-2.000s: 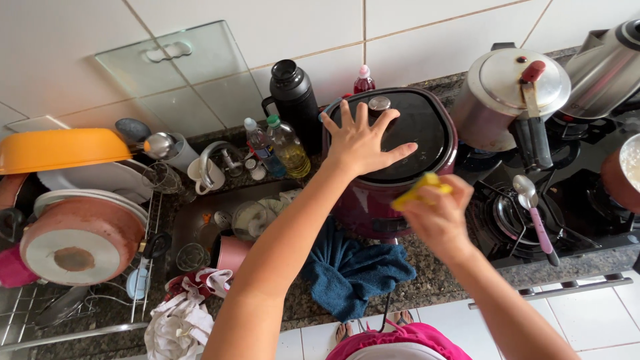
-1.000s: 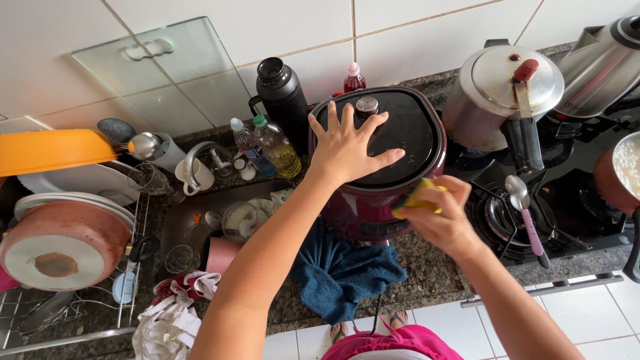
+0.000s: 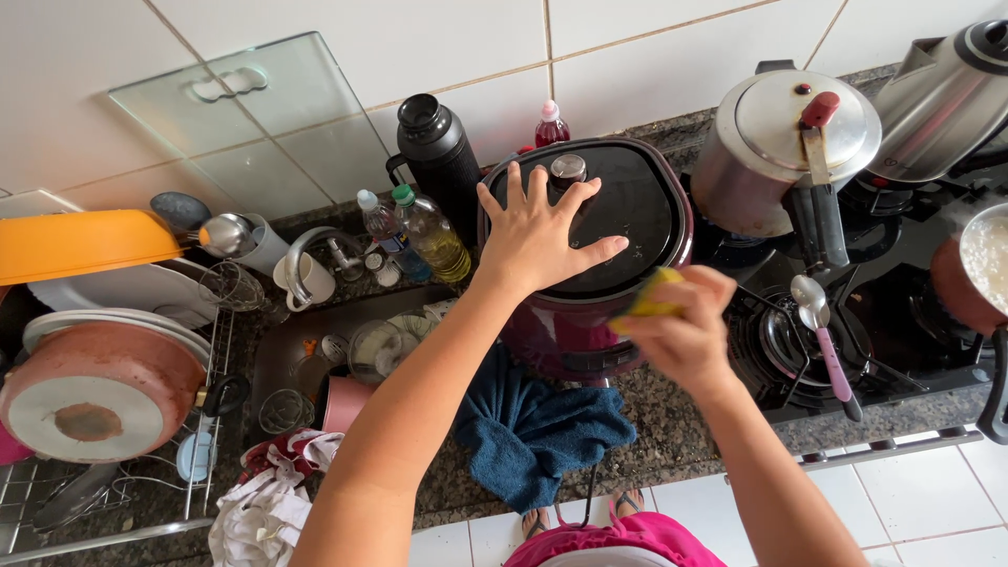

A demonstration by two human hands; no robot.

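My left hand (image 3: 543, 236) lies with spread fingers on the dark top of a burgundy countertop cooking appliance (image 3: 579, 339), beside its round knob (image 3: 568, 168). In my right hand (image 3: 685, 327) is a yellow and green sponge (image 3: 650, 302), held at the appliance's front right edge; the hand is slightly blurred. Whether the sponge touches the surface cannot be told. A blue cloth (image 3: 535, 429) lies bunched on the counter just in front of the appliance.
At right, a pressure cooker (image 3: 783, 150), a metal kettle (image 3: 945, 102) and a steaming pot (image 3: 972, 276) stand on the gas stove. A spoon (image 3: 823, 339) rests there. Left are bottles (image 3: 433, 236), a black thermos (image 3: 437, 150), a sink with dishes (image 3: 276, 339) and a full dish rack (image 3: 209, 441).
My right hand, with the sponge, has shifted a little along the appliance's front right side. My left hand stays spread on its top.
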